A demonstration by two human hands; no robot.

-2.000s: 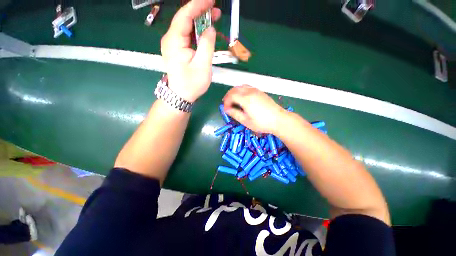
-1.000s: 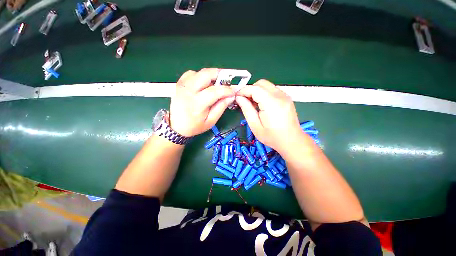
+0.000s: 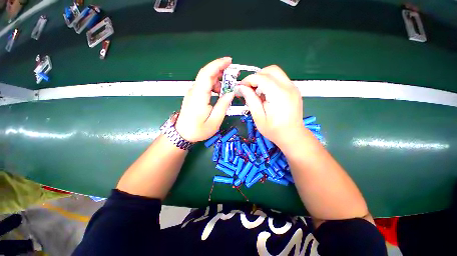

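Observation:
A white plastic frame (image 3: 246,68) with a small green-white circuit board (image 3: 229,82) at its left end is held over the white rail. My left hand (image 3: 206,102) grips the board end between thumb and fingers. My right hand (image 3: 274,102) has its fingertips pinched at the board's right side; whether it holds a wire or cell there is hidden by the fingers. A pile of blue battery cells (image 3: 244,161) with thin red and dark wires lies on the green bench just below my hands, partly under my right hand.
The white rail (image 3: 120,89) crosses the view. Beyond it, the dark green belt (image 3: 325,55) carries several white frames, one at the far right (image 3: 414,25) and a cluster at the upper left (image 3: 100,32). A copper-coloured part (image 3: 104,49) lies near them.
My left hand first came back from over the belt with the board and my right hand left the pile to meet it. Since then the frame has turned, showing its board. Belt items shifted slightly left.

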